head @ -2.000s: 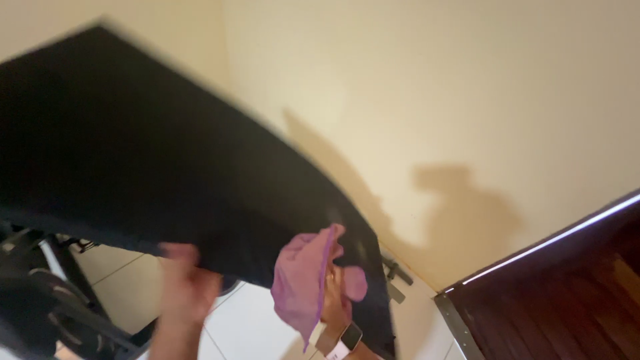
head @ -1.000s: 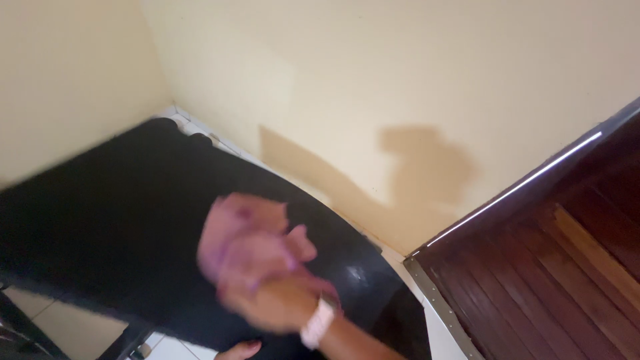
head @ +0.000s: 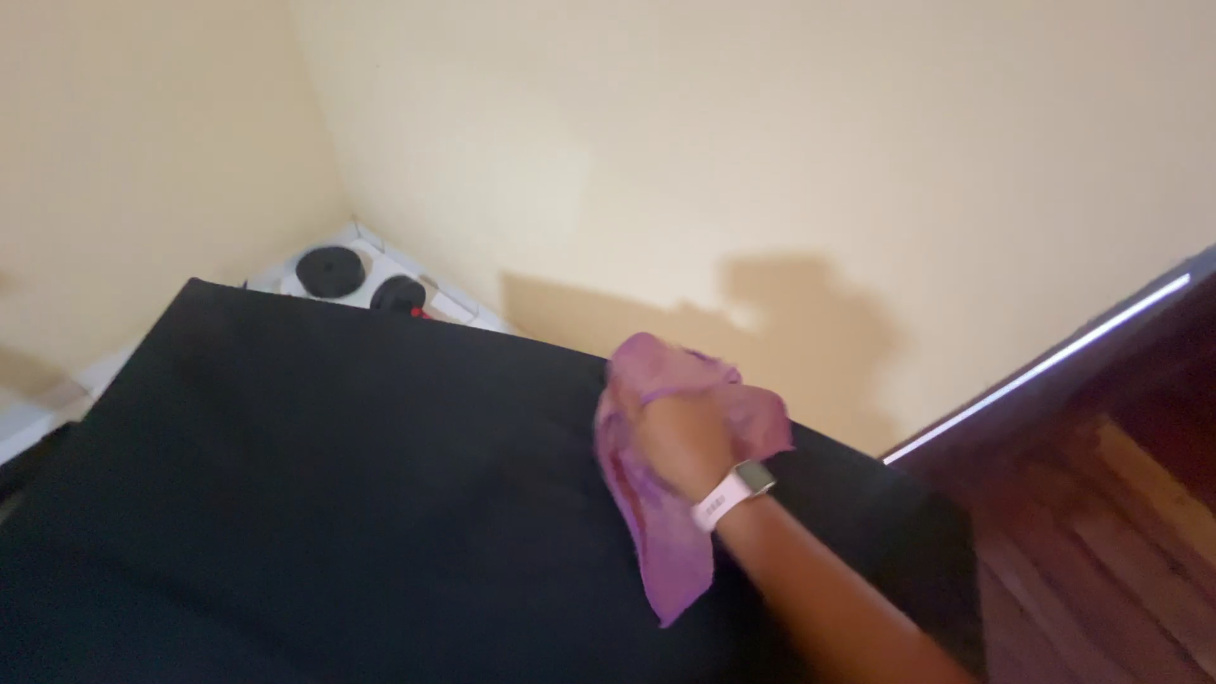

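My right hand (head: 686, 439), with a smartwatch on a pale pink band at its wrist, grips a bunched purple cloth (head: 679, 560). The cloth lies against the far edge of a large, flat black panel (head: 361, 475), right of its middle. One corner of the cloth hangs down over the black surface toward me. Hand and cloth are somewhat blurred. My left hand is out of the frame.
Cream walls (head: 608, 142) meet in a corner behind the panel. Round black discs, perhaps weight plates (head: 331, 272), lie on the white tiled floor in that corner, with a small red item beside them. A dark wooden door (head: 1092, 532) stands at the right.
The black panel now shows at a different tilt, uncovering the round discs behind it. My right hand has moved with the cloth to the panel's far edge. My left hand has gone from view.
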